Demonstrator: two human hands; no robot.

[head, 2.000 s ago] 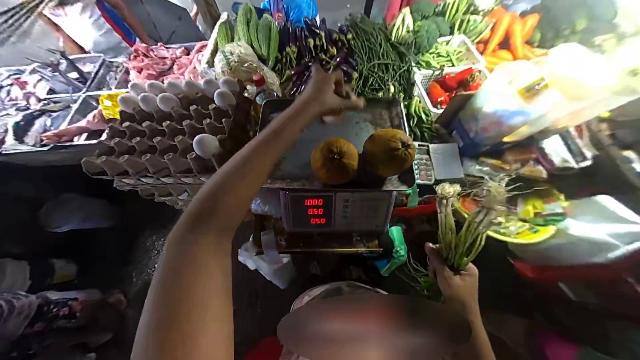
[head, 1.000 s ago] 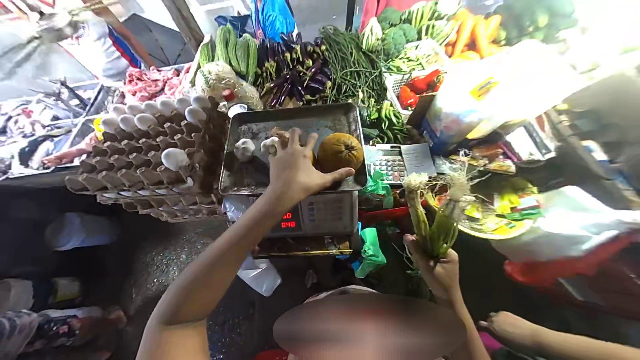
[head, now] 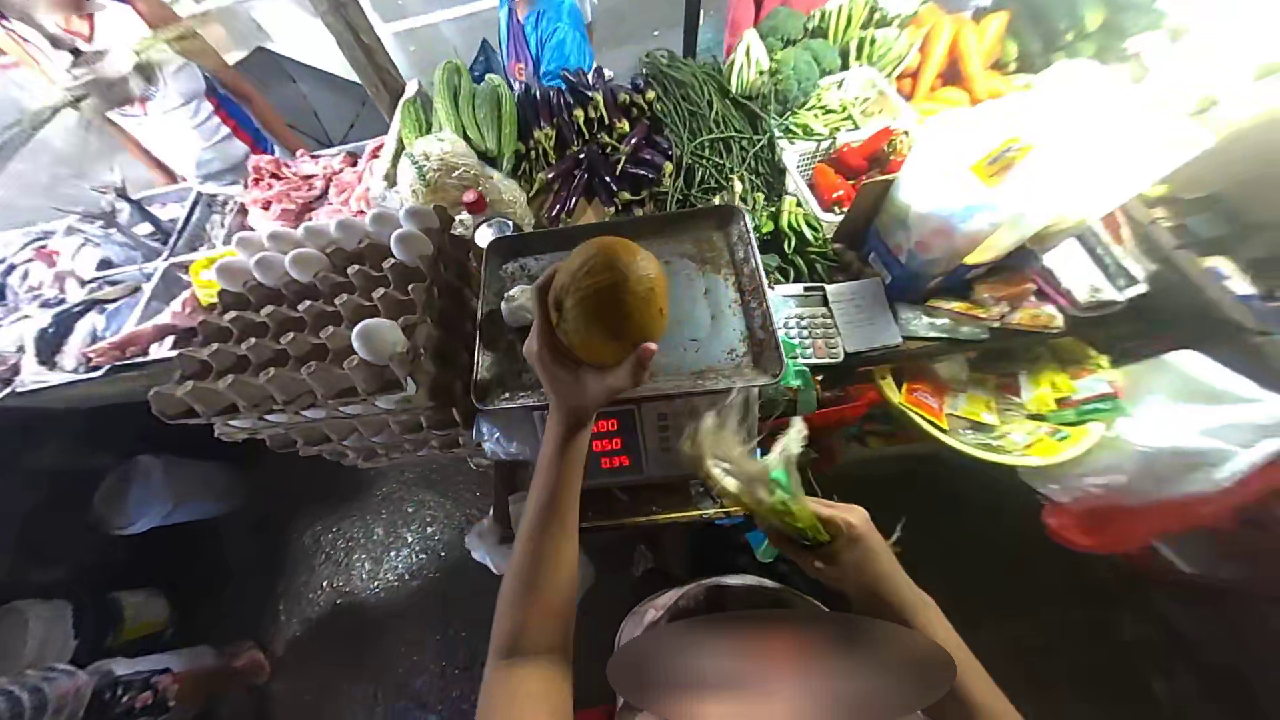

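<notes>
My left hand grips a round, brownish-yellow squash-like fruit above the metal tray of a digital scale. White garlic bulbs lie on the tray's left side, partly behind the hand. Red digits glow on the scale's display below the tray. In front of the scale, my right hand holds a bundle of green stalks with pale roots, blurred at its root end.
Stacked egg trays adjoin the scale's left side. Eggplants, long beans and a basket of red peppers lie behind it. A calculator is at the right, with a yellow-rimmed basket of packets nearer.
Two squash-like fruits were on the tray, then one beside garlic bulbs; now my left hand holds one. My right hand keeps the stalks, which have tilted leftward. Another person's hand at right has left view.
</notes>
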